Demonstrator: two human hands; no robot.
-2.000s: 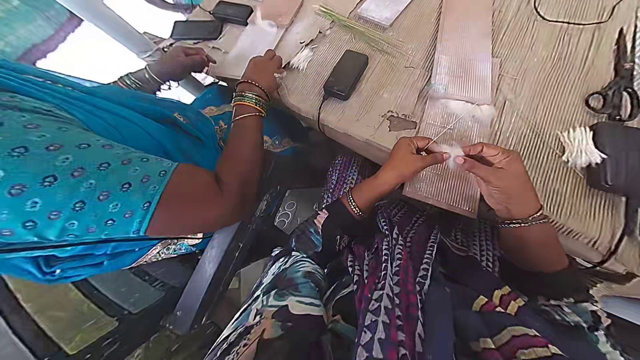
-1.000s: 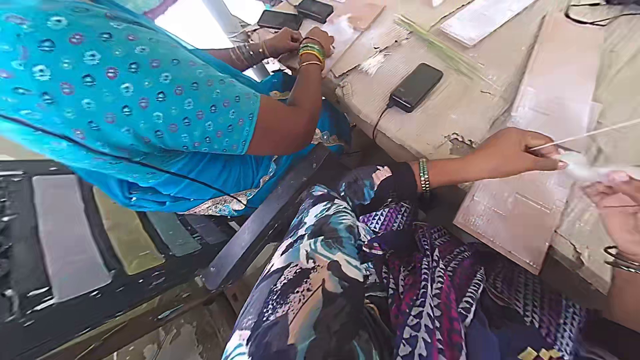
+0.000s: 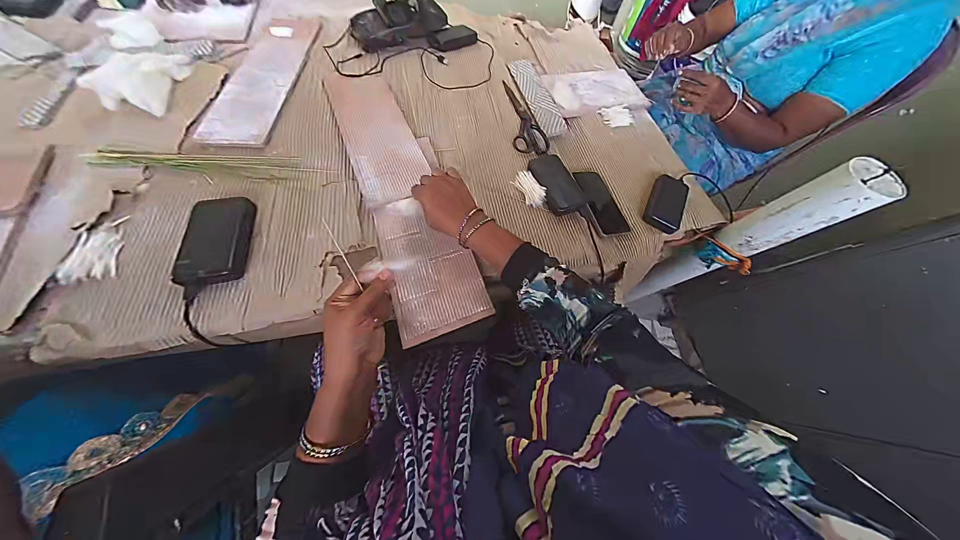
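My left hand (image 3: 360,311), at the table's front edge, holds a thin stick (image 3: 343,255) and a tuft of white cotton (image 3: 381,266) between thumb and fingers. My right hand (image 3: 444,199) rests with bent fingers on the upper part of a ribbed board (image 3: 442,296), next to a white cotton patch (image 3: 405,207); whether it grips some cotton is not plain. Under and beyond that board lies a longer pale board (image 3: 379,135). A bundle of white cotton wicks (image 3: 530,188) is right of my right hand. Thin greenish sticks (image 3: 195,161) lie in a pile at the left.
Black scissors (image 3: 528,124), a phone (image 3: 602,202) and black corded boxes (image 3: 214,240) lie on the corrugated cardboard (image 3: 292,217). More cotton (image 3: 135,79) is at the back left. A person in blue (image 3: 795,97) works at the right; a white pipe (image 3: 795,217) slants beside the table.
The view has swung far to the right. My hands, close together around the cotton before, are now apart, the right on the board and the left nearer the table's edge.
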